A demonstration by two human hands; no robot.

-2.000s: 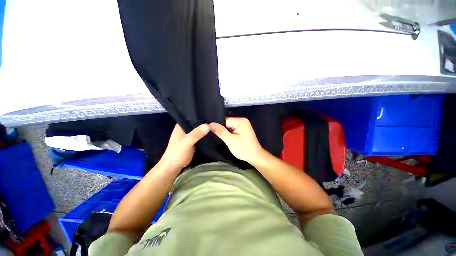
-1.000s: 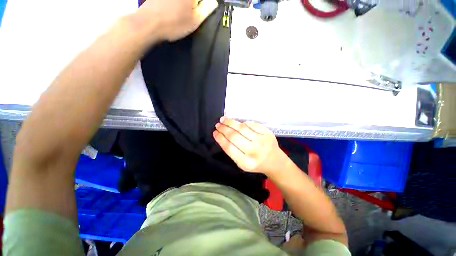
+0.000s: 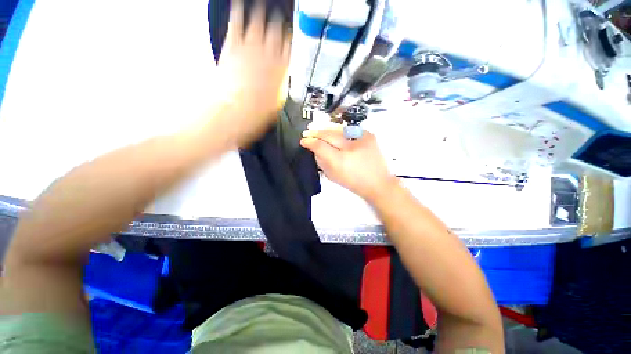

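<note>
A long black cloth panel (image 3: 280,200) runs from the sewing machine bed over the table's front edge towards the lap. My left hand (image 3: 256,76) is blurred and lies flat over the far part of the cloth, fingers spread, left of the machine head (image 3: 477,41). My right hand (image 3: 349,160) is just below and right of the presser foot (image 3: 317,100), its fingertips close together at the cloth's right edge. The cloth directly under both hands is hidden.
The white table has a ruler-marked front edge (image 3: 346,237). A round grey knob (image 3: 425,72) is on the machine. Blue crates (image 3: 515,266) and a red stool (image 3: 376,294) with black cloth across it are below the table.
The view has moved up to the machine. Both hands have gone from the lap to the machine bed; the right hand has moved up the cloth edge to near the presser foot.
</note>
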